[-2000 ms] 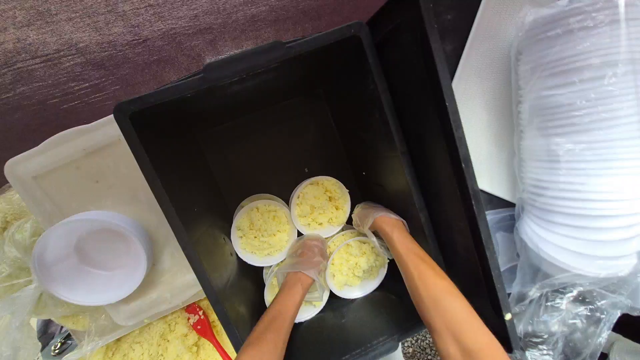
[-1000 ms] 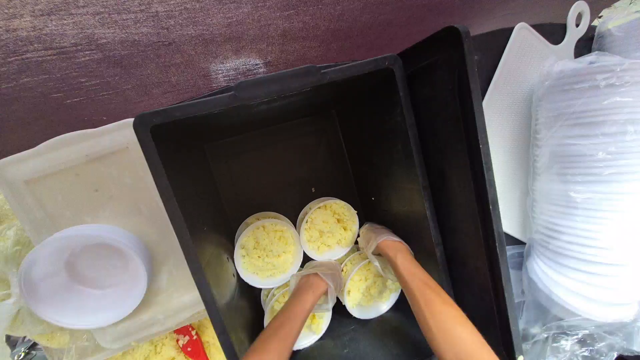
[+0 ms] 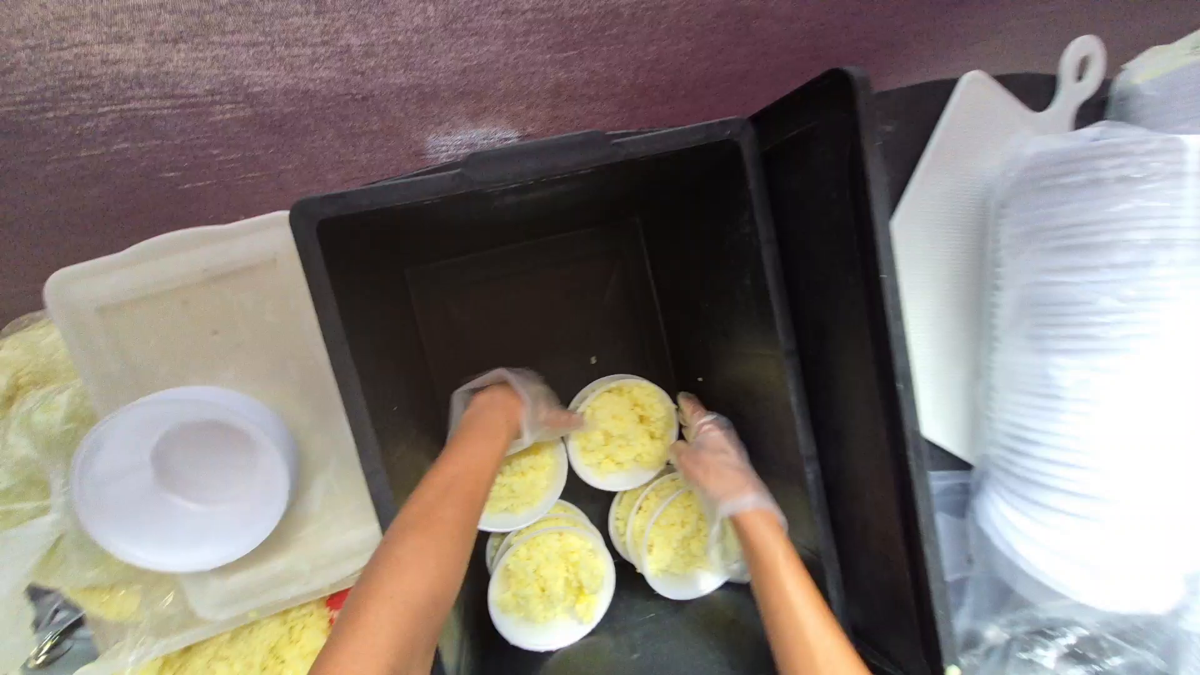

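Several white round dishes filled with crumbly yellow food stand in overlapping stacks inside a black plastic crate [image 3: 339, 375]. My left hand [image 3: 520, 408], in a clear plastic glove, is over the left dish [image 3: 525, 486], its fingers reaching to the rim of the upper dish [image 3: 626, 431]. My right hand [image 3: 712, 455], also gloved, touches or nearly touches that upper dish's right side, above the right stack [image 3: 677, 539]. The lower left stack [image 3: 551, 581] stands apart from both hands. Whether either hand grips a dish is unclear.
Left of the crate, white round plates [image 3: 183, 478] lie on a pale plastic lid [image 3: 216, 309], with yellow crumbled food [image 3: 253, 647] below. A second black crate [image 3: 844, 356] adjoins on the right, then a white cutting board [image 3: 947, 272] and plastic-wrapped stacked white dishes [image 3: 1087, 375].
My left hand has moved up from the lower left stack to the upper dishes. My right hand has shifted from the right stack's upper edge toward the upper dish.
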